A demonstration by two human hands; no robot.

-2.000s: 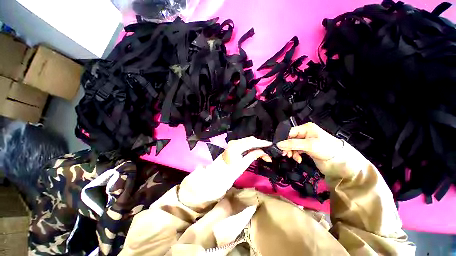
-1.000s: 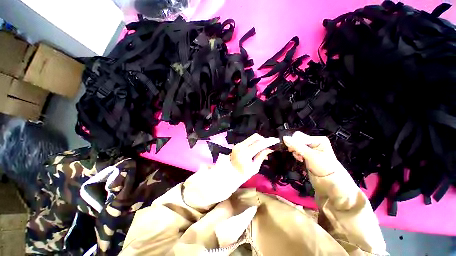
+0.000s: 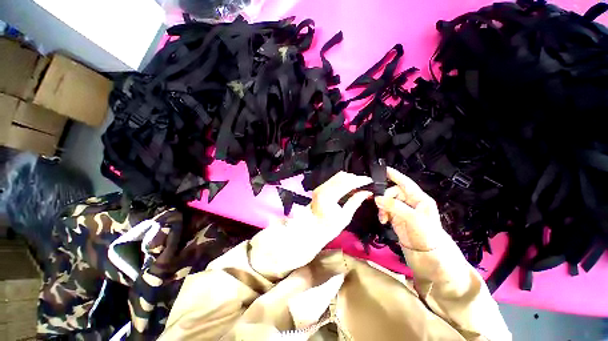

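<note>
My left hand and my right hand meet over the table's near edge, both on one black webbing strap. A small dark piece with a slight shine, which looks like a buckle, sits on the strap at my fingertips; its details are too small to tell. The strap stands up from between my fingers towards the middle pile. Loose black plastic buckles lie in the pile beyond and right of my right hand.
Straps with buckles are heaped at the left. A large heap of loose straps covers the right side of the pink table. Camouflage fabric hangs at lower left. Cardboard boxes and a dark plastic sack stand at far left.
My hands stay together near the table edge. My right-hand fingers have shifted and opened out around the strap, and more of the strap shows above my fingertips.
</note>
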